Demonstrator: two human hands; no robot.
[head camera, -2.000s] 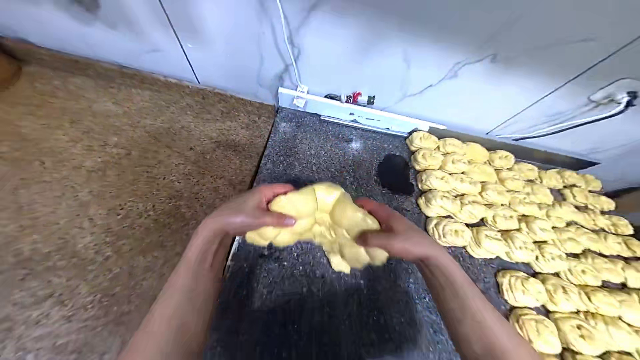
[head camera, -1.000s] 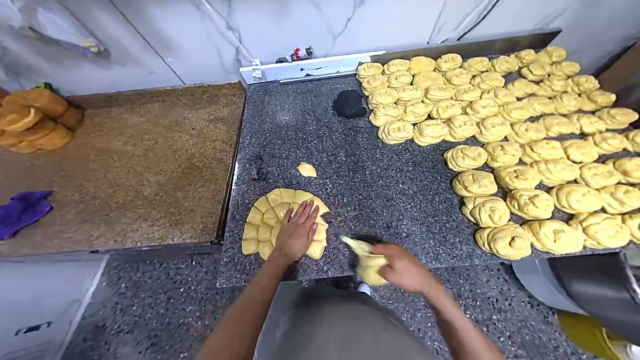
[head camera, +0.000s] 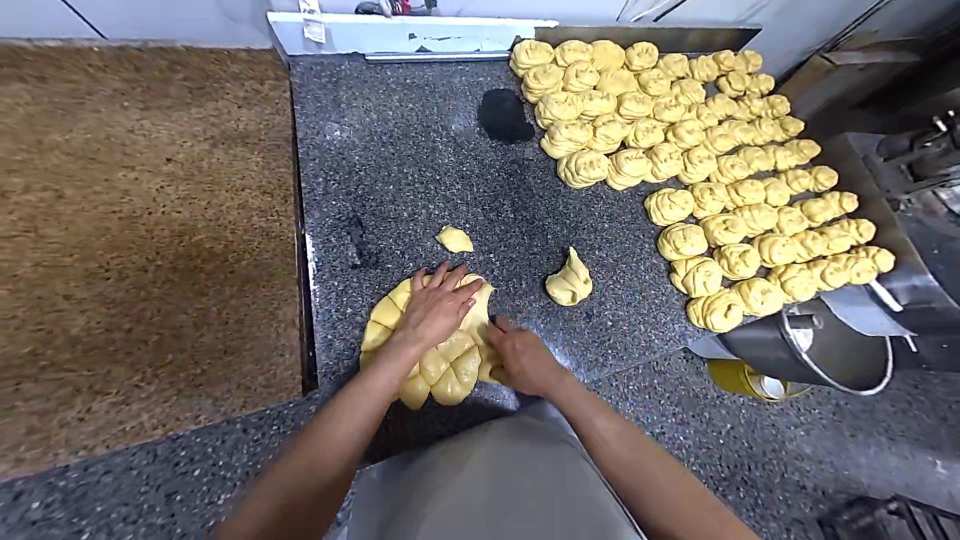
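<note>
A flattened slab of yellow dough (head camera: 454, 367), scored or cut into segments, lies at the near edge of the speckled stone worktop (head camera: 405, 150). My left hand (head camera: 437, 307) rests flat on its upper part, fingers slightly spread. At the slab's right edge, my right hand (head camera: 521, 358) is curled round a small tool; only its dark end (head camera: 493, 320) shows, so its kind is unclear. A small flat scrap of dough (head camera: 454, 239) lies beyond my left hand. Further right sits a separate lump of dough (head camera: 569, 280) with a pointed top.
Rows of swirled dough pieces (head camera: 664, 161) cover the worktop's right side. A dark round patch (head camera: 505, 116) lies beside them. To the left is a brown speckled surface (head camera: 150, 225), set off by a dark seam. A metal bucket (head camera: 825, 352) and yellow container (head camera: 739, 377) stand below right.
The dough lump that was in my right hand now lies on the worktop, and that hand is back at the slab's edge. Two seconds ago both hands held the dough up.
</note>
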